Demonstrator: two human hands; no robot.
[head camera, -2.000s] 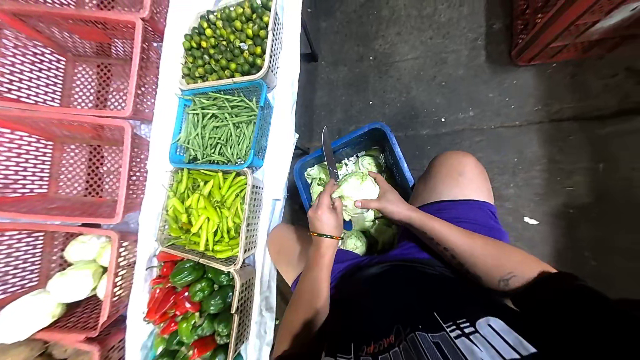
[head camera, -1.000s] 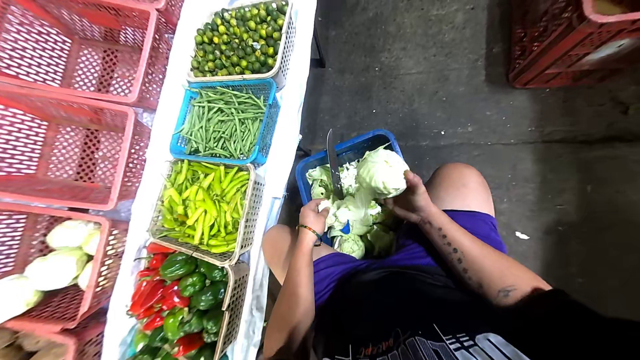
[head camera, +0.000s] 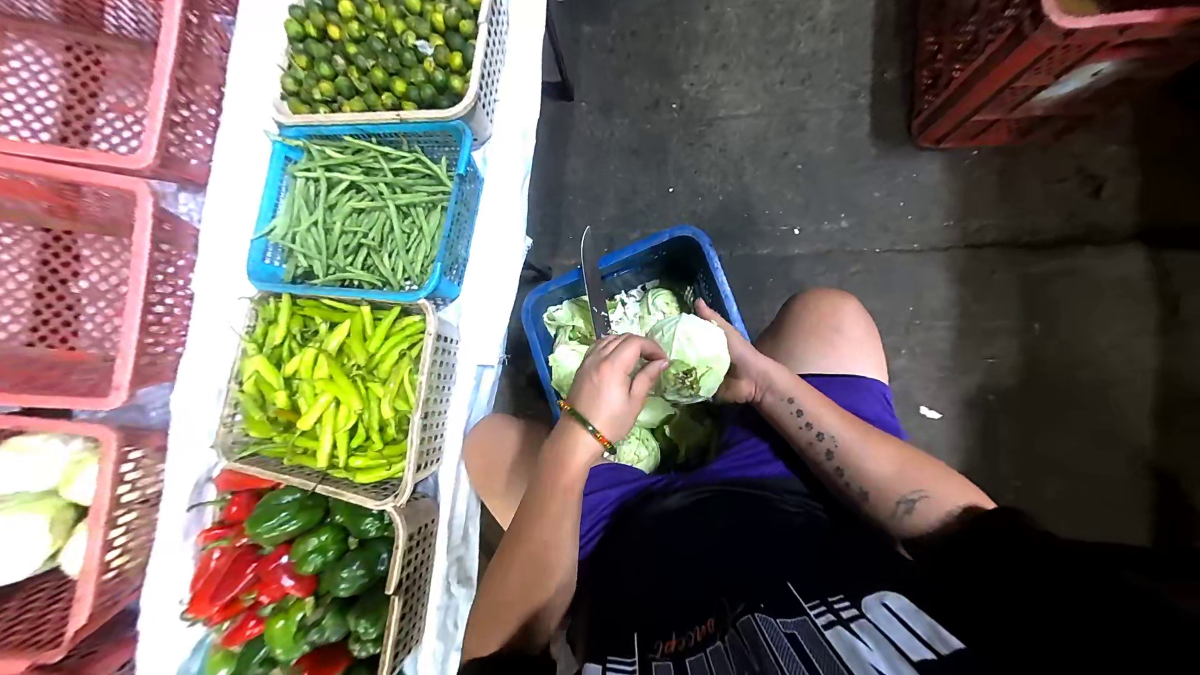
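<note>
My left hand (head camera: 609, 384), with a beaded bracelet at its wrist, is closed on a knife (head camera: 592, 286); the handle is hidden in the hand and the blade points away from me. Its fingertips touch the leaves of a cabbage head (head camera: 698, 347). From the right side my right hand (head camera: 741, 361) holds that cabbage, with the browned stem end turned toward me. Both hands are over a blue plastic crate (head camera: 698, 248) between my knees, where more cabbage heads (head camera: 637, 450) and loose leaves lie.
On the left, a white-covered table (head camera: 511, 187) bears baskets of small green citrus fruits (head camera: 375, 56), green beans (head camera: 366, 216), light green chili peppers (head camera: 328, 384) and red and green bell peppers (head camera: 291, 553). Red plastic crates (head camera: 141, 281) stand beyond. Another red crate (head camera: 980, 84) stands at upper right.
The cabbage in my right hand was raised over the crate's right part a second ago; now it is lower and closer to my left hand, its stem end showing. The knife stays in my left hand.
</note>
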